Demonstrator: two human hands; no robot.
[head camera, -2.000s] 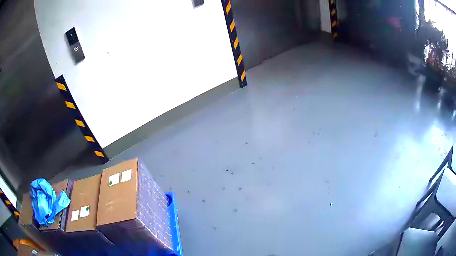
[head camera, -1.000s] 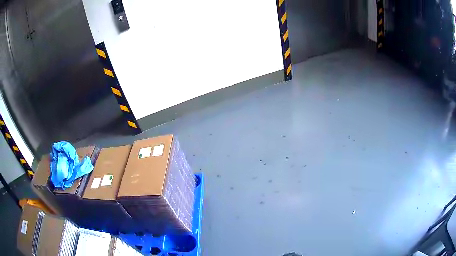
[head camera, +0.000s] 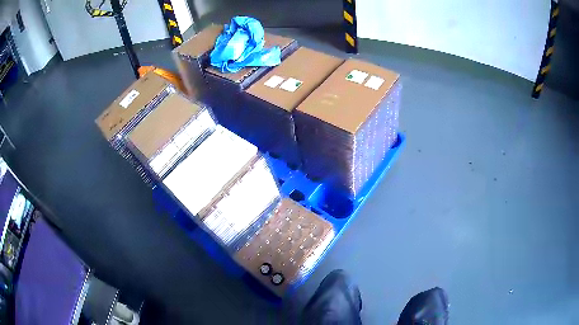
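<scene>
A blue plastic pallet (head camera: 381, 166) lies on the floor in front of me, turned diagonally. Tall stacks topped with brown cardboard (head camera: 348, 95) stand along its far side, with small white labels on top. A crumpled light blue plastic bag (head camera: 236, 46) lies on the far stack. Lower stacks (head camera: 212, 166), some white and some brown on top, line the near left side. A brown dimpled tray stack (head camera: 287, 236) is at the near end, with two small black rings (head camera: 272, 274) on it. Neither of my hands is in view.
The pallet truck's orange body (head camera: 166, 77) and dark upright shaft (head camera: 124, 39) with striped loop handle (head camera: 103, 9) stand behind the load. A purple-topped bench (head camera: 47, 273) is at lower left. Dark shoes (head camera: 424, 308) show at the bottom. White walls have black-and-yellow strips (head camera: 350, 25).
The view has swung left and down. The load now sits in the middle, with the whole dimpled stack, truck handle, bench and shoes in view. The grey stools at right are out of view.
</scene>
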